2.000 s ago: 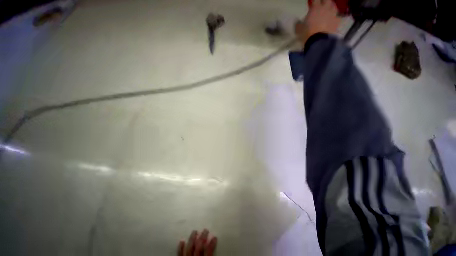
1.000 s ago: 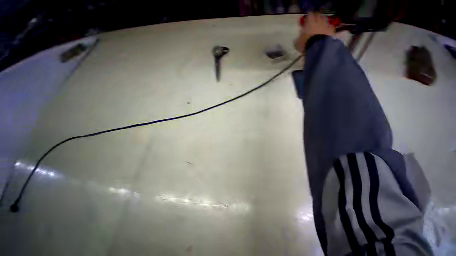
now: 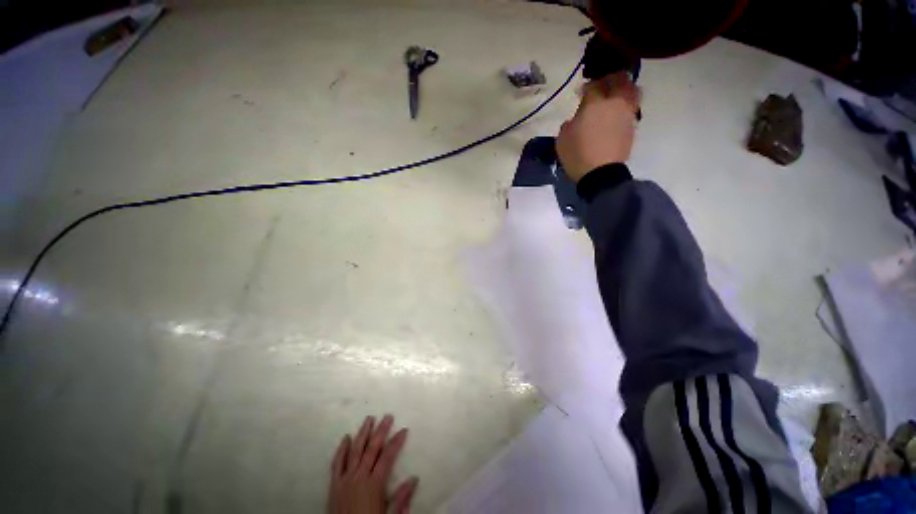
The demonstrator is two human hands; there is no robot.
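The cutting machine is at the top right, with a dark round motor head with a red rim (image 3: 671,35) cut off by the frame's top. Its dark base plate (image 3: 537,161) is on the pale table. My right hand (image 3: 601,129) is closed around the machine's dark handle, just below the head, and hides part of it. A white sheet (image 3: 557,291) runs from the base plate down beside my right sleeve. My left hand (image 3: 369,470) lies on the table at the bottom, fingers spread and empty, cut off by the frame's edge.
A dark power cable (image 3: 301,184) curves across the pale table (image 3: 301,271) towards the machine. Scissors (image 3: 414,80) and a small grey object (image 3: 524,74) lie beyond it. Wrapped weights sit at right (image 3: 776,129), far left (image 3: 110,35) and lower right (image 3: 844,447), near blue material (image 3: 874,497).
My right hand and the machine show lower in the picture, with more of the base plate and the white sheet visible. My left hand has come back into view. The cable's plug end has left view.
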